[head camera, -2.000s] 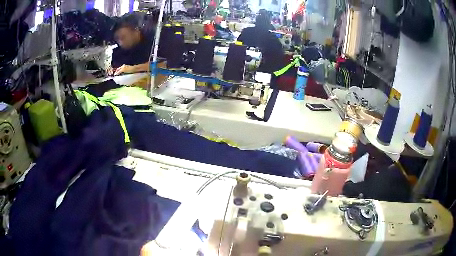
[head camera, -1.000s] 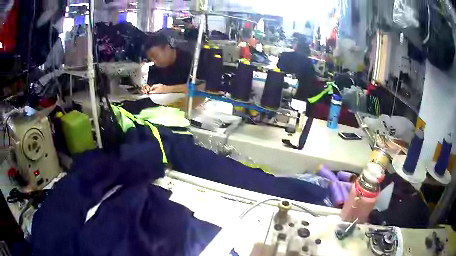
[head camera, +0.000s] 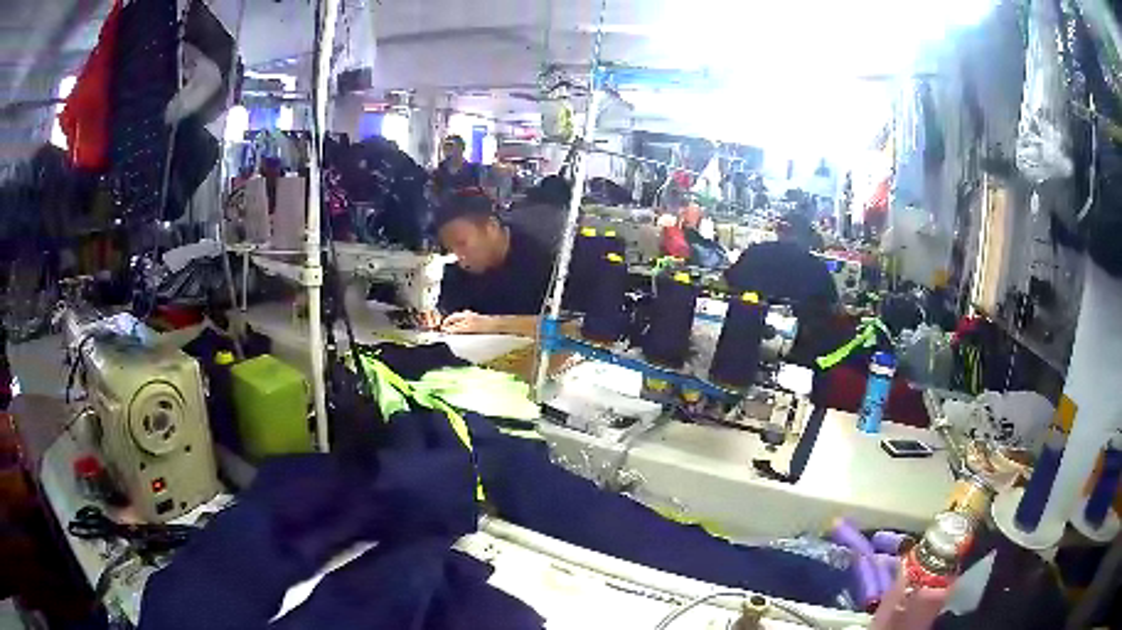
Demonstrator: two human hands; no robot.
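Observation:
Navy fabric (head camera: 406, 529) lies heaped on the white machine table (head camera: 560, 578) at the lower left and middle, with a white patch showing among its folds. A long navy part runs right along the table's far edge. Neon yellow-green fabric (head camera: 480, 400) lies on the far end of the pile. Only a brass-coloured knob (head camera: 753, 612) of the near sewing machine shows at the bottom edge. Neither of my hands is in the picture.
A pink flask (head camera: 925, 585) and purple cones (head camera: 867, 566) stand or lie at lower right. A cream machine (head camera: 154, 425) and green container (head camera: 272, 406) are at left. A white pole (head camera: 315, 246) rises beyond the pile. A person (head camera: 492, 265) works at a table behind.
The view has tilted up and turned left. The near machine head has dropped almost out of the bottom edge, and more of the workshop shows. The navy heap looks about the same.

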